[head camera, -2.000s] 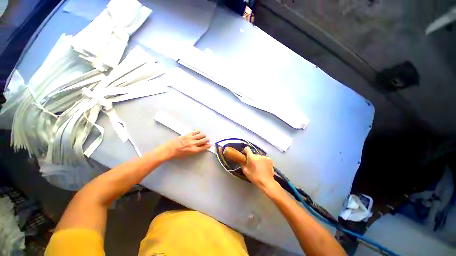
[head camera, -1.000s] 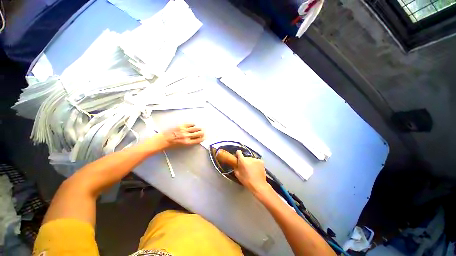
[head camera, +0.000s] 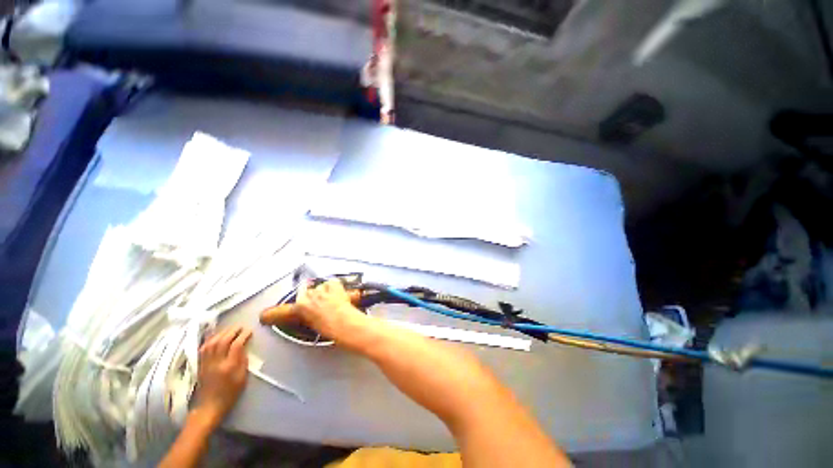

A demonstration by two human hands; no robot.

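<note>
My right hand (head camera: 327,309) is closed on the wooden handle of the steam iron (head camera: 303,339), left of the table's middle. The iron stands over one end of a narrow white strip (head camera: 466,336), whose other end shows to the right under my forearm. My left hand (head camera: 223,361) lies left of the iron, beside the fanned bundle of strips. Whether its fingers press a strip end is hard to tell. A wider white strip (head camera: 438,262) lies beyond the iron, and a stack of strips with a wavy edge (head camera: 429,219) lies behind it.
The tied bundle of white strips (head camera: 173,347) covers the table's left side, with a blocky white bundle (head camera: 196,196) behind it. A blue hose (head camera: 621,344) with black tubing runs right from the iron. A dark blue bolster (head camera: 219,41) is behind the pale table (head camera: 548,393).
The view has turned. My right hand and the iron have moved left along the strip, so its right part is now uncovered. My left hand has moved left towards the bundle.
</note>
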